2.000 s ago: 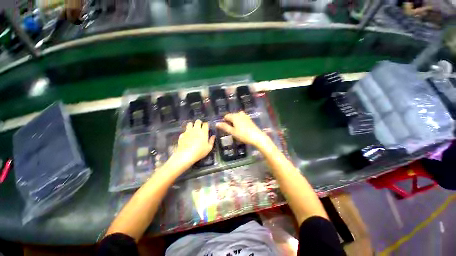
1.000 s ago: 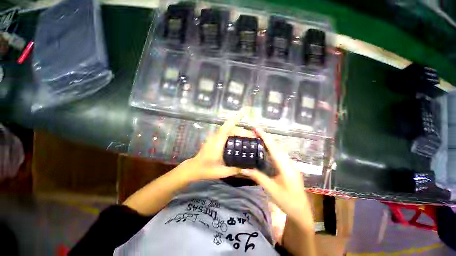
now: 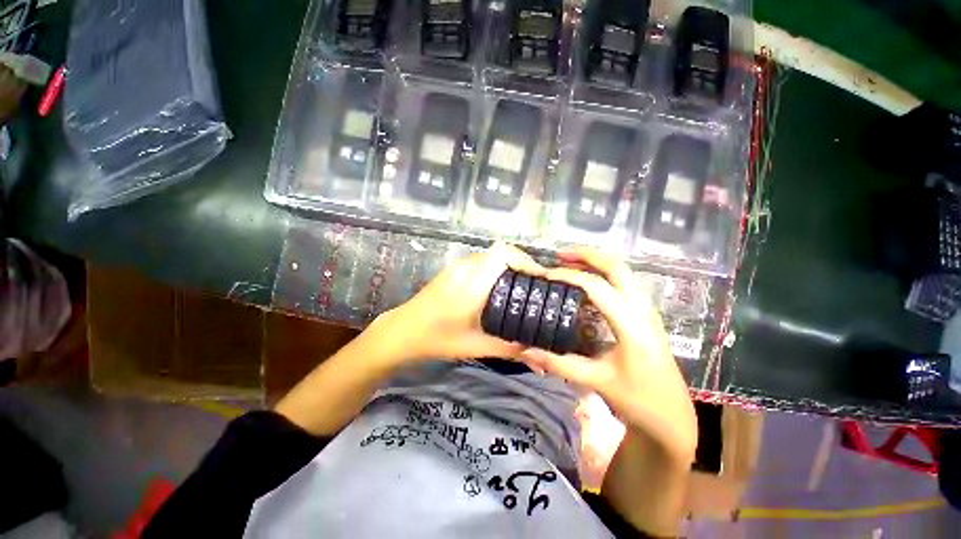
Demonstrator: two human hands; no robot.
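Several black bar phones (image 3: 533,312) stand side by side in one block between my hands, ends with keys facing up. My left hand (image 3: 453,307) grips the block from the left and my right hand (image 3: 622,332) from the right, above the bench's front edge. Both hands are bare. Behind them the clear blister tray (image 3: 422,224) holds two rows of phones. The near row shows dark bodies with pale rectangles (image 3: 505,156); the far row (image 3: 535,37) is black and partly cut off by the top edge.
The red-lettered mat (image 3: 348,276) lies under the tray's near side. A bagged grey stack (image 3: 142,95) and a red marker (image 3: 52,92) are at left. Stacked black phones (image 3: 927,377) are at right. A brown cardboard box (image 3: 169,332) is below the bench edge.
My hands have gone from the tray to in front of my body, now with the phone block. Since one second ago the block has turned slightly, and the tray sits higher in view.
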